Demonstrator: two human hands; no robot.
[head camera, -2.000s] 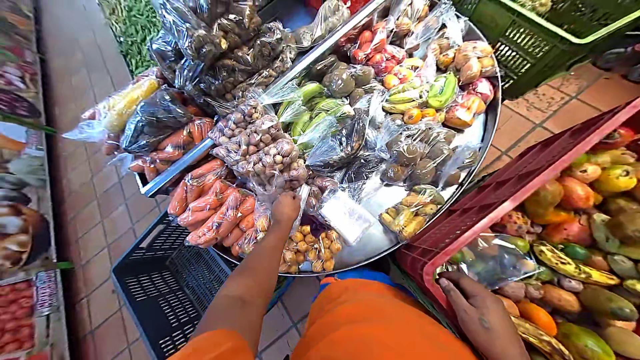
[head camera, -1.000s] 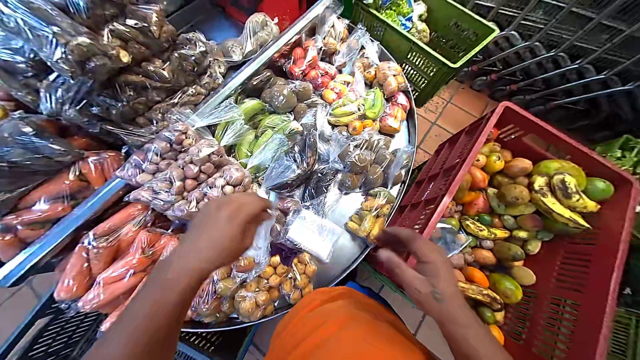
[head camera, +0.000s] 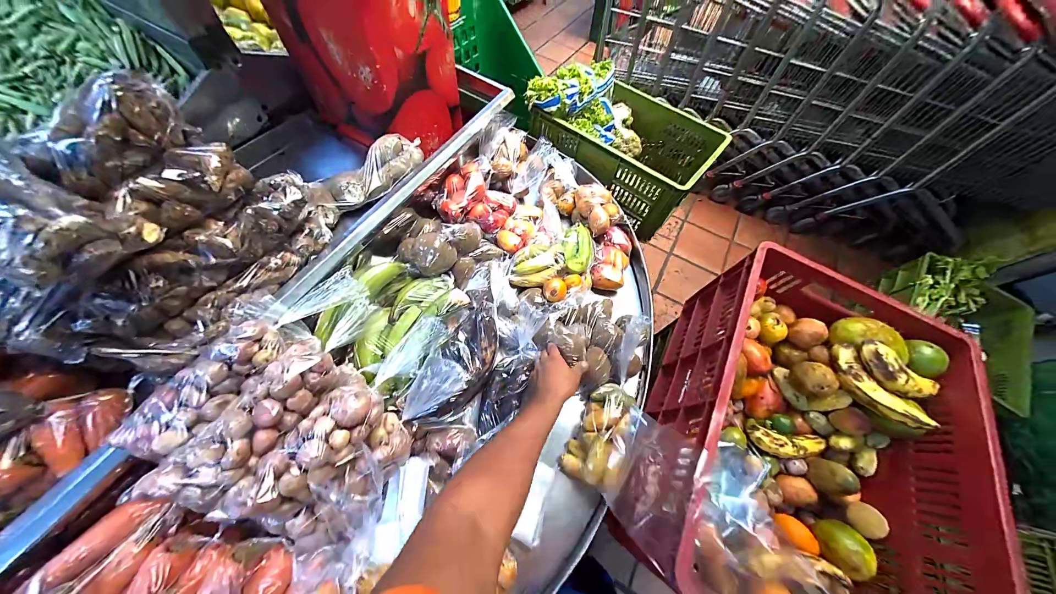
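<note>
My left hand (head camera: 557, 375) reaches over the round metal tray (head camera: 569, 520), its fingers against a clear bag of dark round produce (head camera: 577, 334); whether they grip it is unclear. Bagged green plantains or bananas (head camera: 396, 309), bagged small pinkish potatoes or roots (head camera: 289, 421) and a bag of yellowish produce (head camera: 598, 437) lie around the hand and forearm. A loose clear plastic bag (head camera: 734, 487) hangs across the near left side of the red crate (head camera: 978, 462) of mixed fruit. My right hand cannot be made out clearly; a blurred brownish shape shows behind that bag.
Bagged brown roots (head camera: 214, 239) and carrots (head camera: 107, 544) fill the left side. A green crate (head camera: 685, 148) with leafy greens stands beyond the tray. Nested shopping carts (head camera: 792, 99) stand at the upper right, on the tiled floor (head camera: 701, 239).
My left hand has moved from the near part of the tray across to the bags of dark produce. My right hand, plainly seen between tray and red crate before, is no longer clear.
</note>
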